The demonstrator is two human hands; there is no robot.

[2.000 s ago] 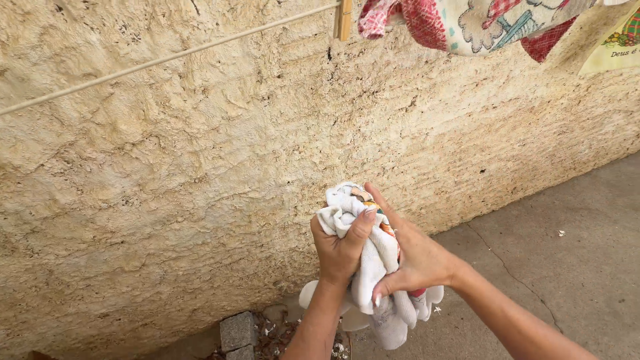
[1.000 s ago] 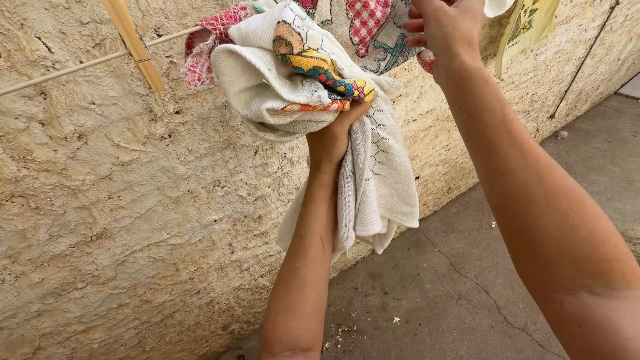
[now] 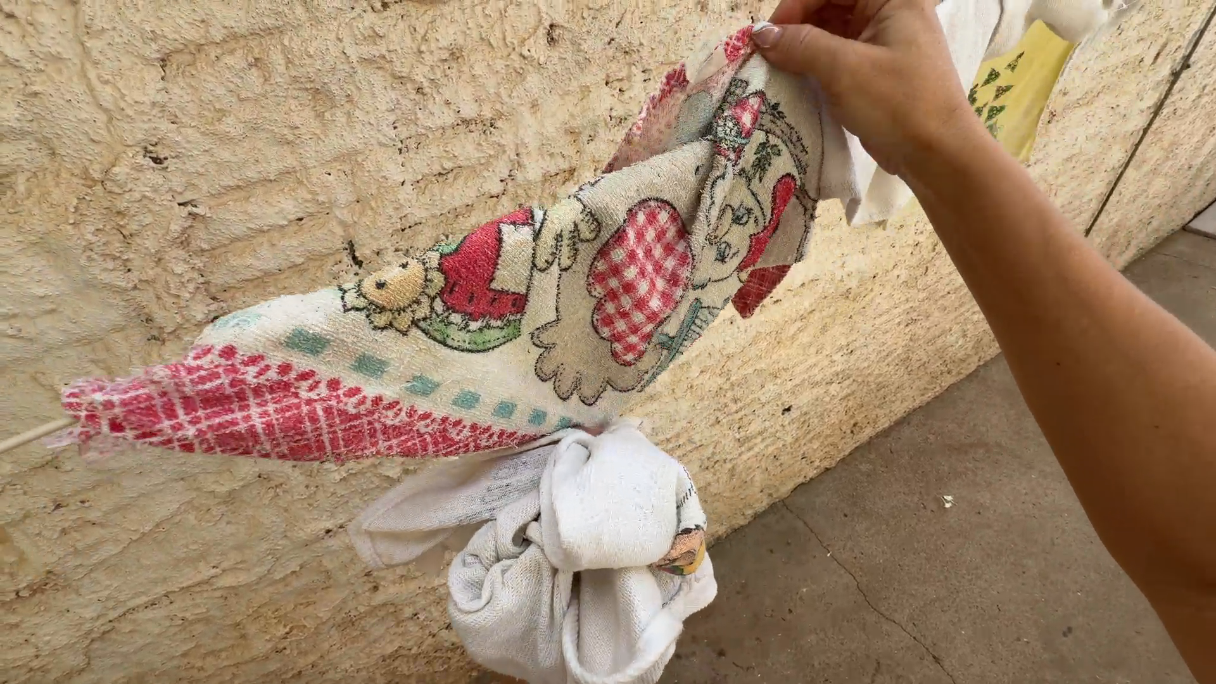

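My right hand (image 3: 864, 66) pinches the top edge of a printed terry towel (image 3: 560, 304) between thumb and fingers. The towel has a red checked border and drawings of a watermelon slice, a flower and a checked shape. It slants down to the left over the clothesline (image 3: 33, 437), whose end shows at the towel's left tip. Below it a white bunched cloth (image 3: 608, 513) with a small coloured print hangs in folds against the towel's lower edge. My left hand is not visible; whether the cloths hide it cannot be told.
A rough plastered wall (image 3: 285, 114) runs behind the cloths. More laundry hangs at the upper right, a white cloth (image 3: 879, 185) and a yellow cloth with green marks (image 3: 1021, 90). The cracked concrete floor (image 3: 912, 532) lies below right.
My right hand now grips the printed towel's top edge. My left hand, seen holding the white cloth a second ago, is out of sight, and that cloth appears lower, below the towel.
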